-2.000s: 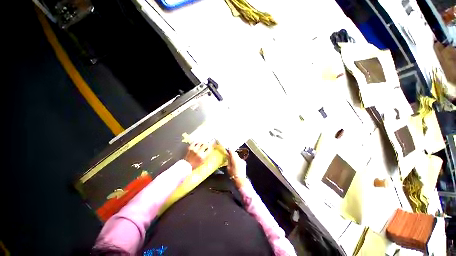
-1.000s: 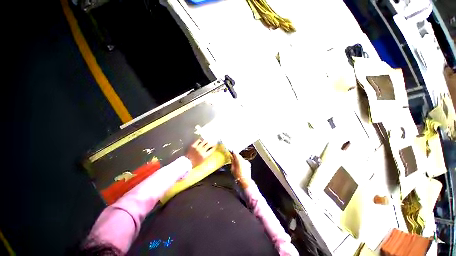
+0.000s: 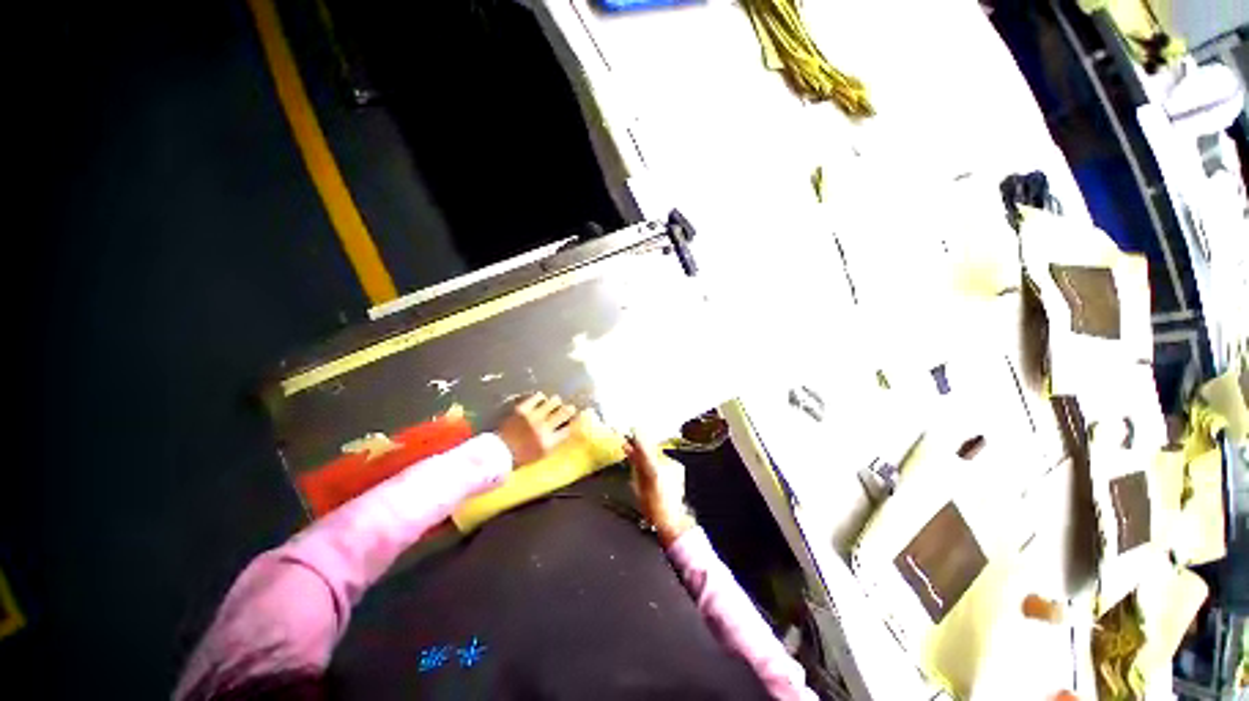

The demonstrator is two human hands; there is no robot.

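Note:
A yellow bag panel (image 3: 527, 490) lies folded along the near edge of the grey work board (image 3: 411, 397), partly against the dark apron. My left hand (image 3: 538, 425) rests on the panel's upper side with its fingers bent over the edge. My right hand (image 3: 658, 482) is at the panel's right end, its fingertips at the edge; glare hides whether it grips anything. The panel's right end is washed out by glare.
A red-orange pad (image 3: 384, 463) and pale scraps lie on the board. A black clamp (image 3: 681, 243) stands at its far corner. The white table (image 3: 767, 260) holds yellow strips (image 3: 808, 62), panels with brown patches (image 3: 942, 562) and a black item (image 3: 1025, 196).
The view has shifted, so the board and table sit further right and lower. The panel's left end now shows as a squared, shorter band on the apron. My hands stay at the panel.

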